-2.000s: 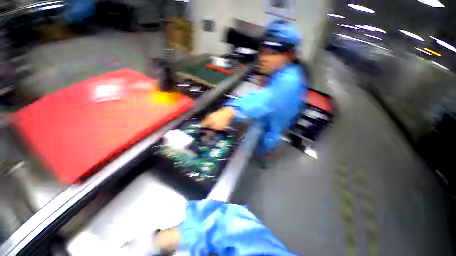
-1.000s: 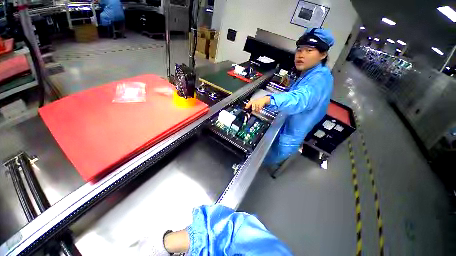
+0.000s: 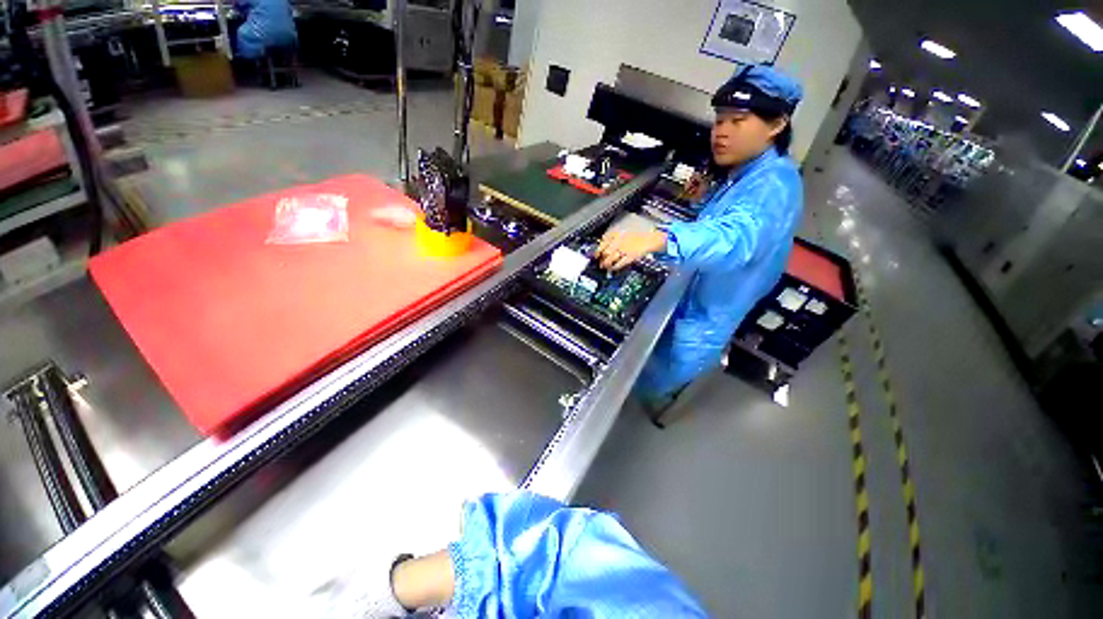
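Note:
My right hand (image 3: 373,594), in a pale glove with a bare wrist and blue sleeve, is at the bottom edge over the shiny steel bed (image 3: 423,417). It is partly cut off and washed out by glare, so its fingers and anything in them cannot be made out. My left hand is out of the picture. A green populated circuit board (image 3: 619,294) with a white block lies between the conveyor rails, further along the line. Another worker's hand (image 3: 629,248) is at its far side. The long silver rail (image 3: 290,411) with dark chain runs along its left.
A red sheet stack (image 3: 272,290) lies beyond the rail, with a clear plastic bag (image 3: 310,219) and a yellow-orange ring (image 3: 444,239) holding a black object. A worker in blue stands at the right rail, beside a black bin (image 3: 798,311). Cross rods (image 3: 556,335) span the bed.
The circuit board has moved away along the rails, exposing the cross rods. The other worker's hand remains at it. My right hand has barely moved from one second ago.

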